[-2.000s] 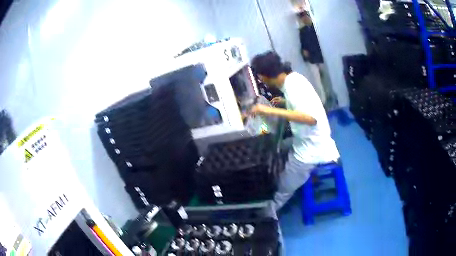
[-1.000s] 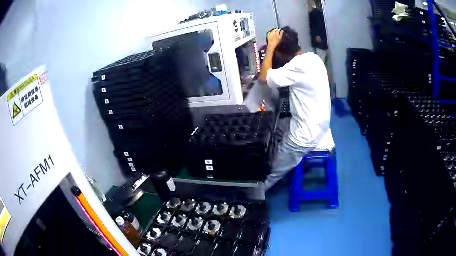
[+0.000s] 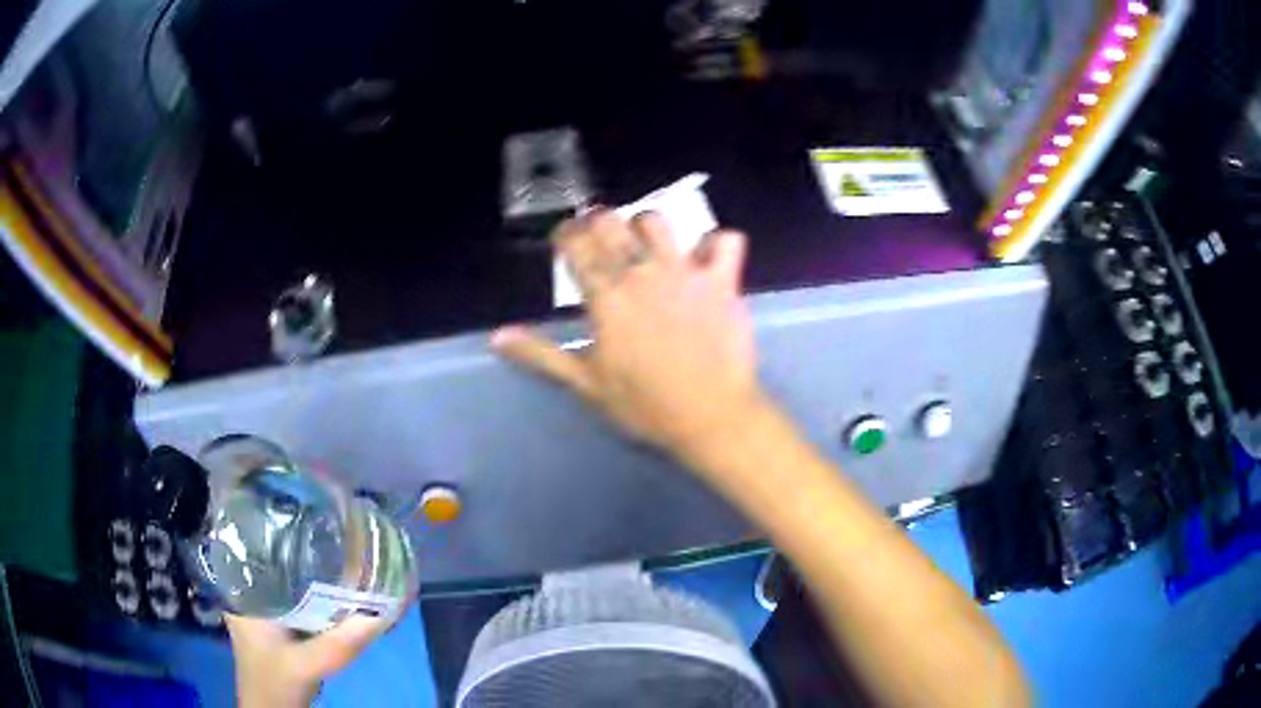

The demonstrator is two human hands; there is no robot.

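My right hand (image 3: 657, 318) is bare and lies over a white wipe (image 3: 678, 219), pressing it at the front edge of the dark machine deck (image 3: 774, 208), with the fingertips on the wipe. My left hand (image 3: 297, 657), at the lower left, holds a clear solvent bottle (image 3: 284, 533) with a white label; the bottle is tilted, its dark cap to the left. The grey front panel (image 3: 595, 443) lies below both, with orange, green and white buttons. A small silver square fixture (image 3: 544, 173) stands on the deck just behind the wipe.
A metal piece (image 3: 302, 318) sits at the deck's left front. A warning label (image 3: 878, 181) is on the right. A light strip (image 3: 1072, 132) edges the opening. Black trays with round parts (image 3: 1148, 311) lie at the right and lower left. A ribbed fan (image 3: 613, 650) is below the panel.
The view has swung from a seated person on a blue stool, tray stacks and the XT-AFM1 machine's side to the machine's open front. Both my hands, the wipe and the bottle have come into view.
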